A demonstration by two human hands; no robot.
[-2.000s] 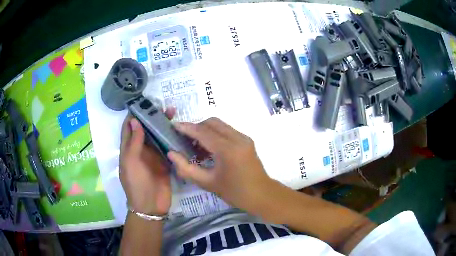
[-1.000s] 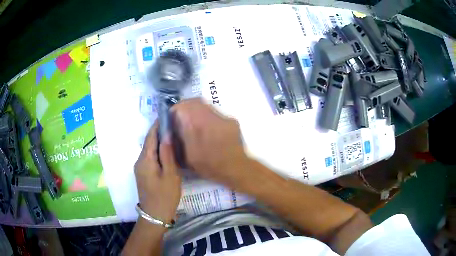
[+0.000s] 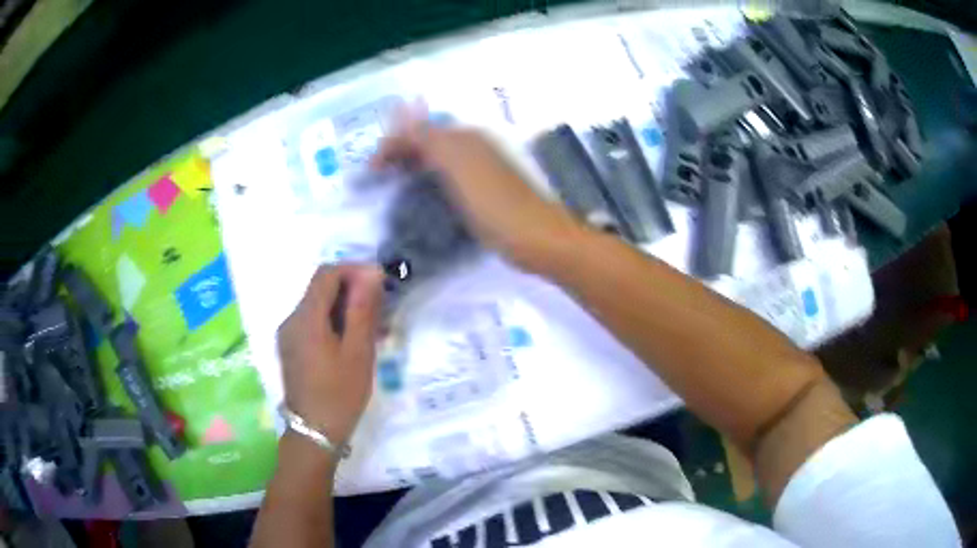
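The handheld fan unit (image 3: 426,223) is a blurred grey round head over the white printed sheet, between my two hands. My left hand (image 3: 330,326) is just below and left of it, with fingers curled by the fan's lower end; what it grips is blurred. My right hand (image 3: 450,161) is above the fan head, fingers spread to the left, blurred; whether it touches the head cannot be told. Two grey housing halves (image 3: 628,180) lie side by side on the sheet to the right of my right hand.
A pile of grey handle shells (image 3: 720,203) lies on the right, partly past the white sheet. More grey pieces (image 3: 66,375) lie at the left on the green sticky-note sheet (image 3: 220,396). A dark green surface (image 3: 321,37) runs beyond the bench edge. Brown cardboard shows below right.
The fan head has moved down and right. My right hand has lifted off the handle and moved up above the head. The view has shifted slightly.
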